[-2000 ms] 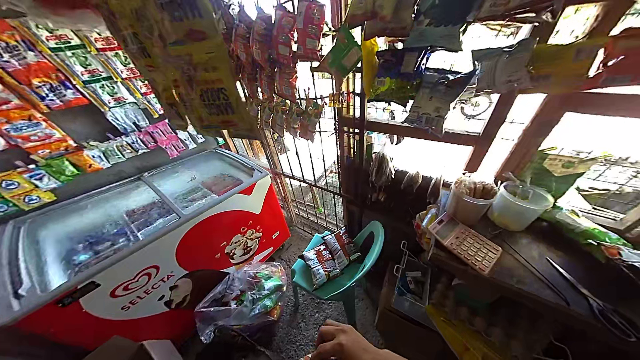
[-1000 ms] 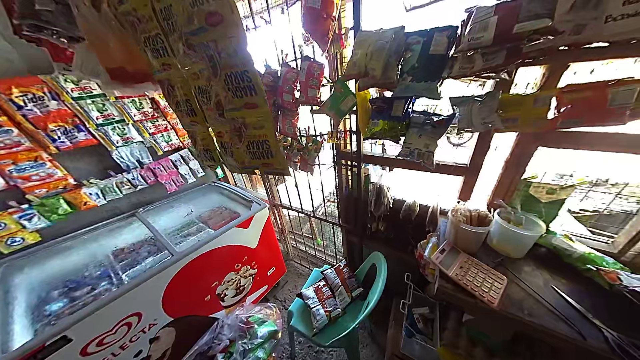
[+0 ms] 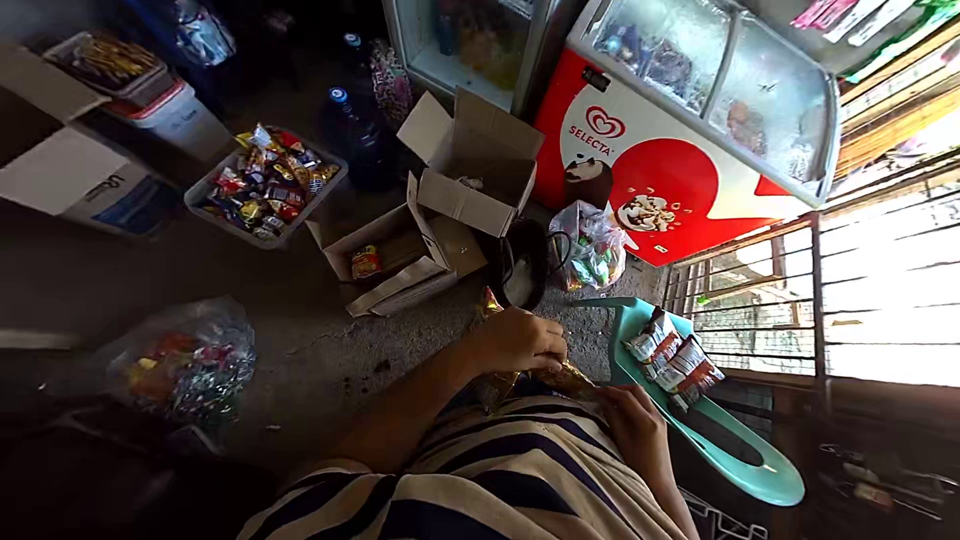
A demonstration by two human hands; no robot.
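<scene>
In the head view, my left hand (image 3: 523, 341) is closed on shiny gold foil packets (image 3: 571, 379) in front of my striped shirt. One packet end sticks up beyond its wrist, and others hang below it. My right hand (image 3: 636, 415) is at the right end of the same packets, its fingers curled against them and partly hidden. To its right is a light green plastic chair (image 3: 739, 431) with several brown and white packets (image 3: 673, 361) on it.
Opened cardboard boxes (image 3: 401, 289), a black bag (image 3: 523, 266) and a clear bag of packets (image 3: 589, 251) lie ahead. Beyond stands a red and white ice cream freezer (image 3: 664, 161). A tub of snack packets (image 3: 328, 199) and another filled plastic bag (image 3: 187, 360) are on the left.
The view has swung strongly down and to the left. Both hands and the gold packets are in sight now; two seconds ago only part of one hand showed at the bottom edge.
</scene>
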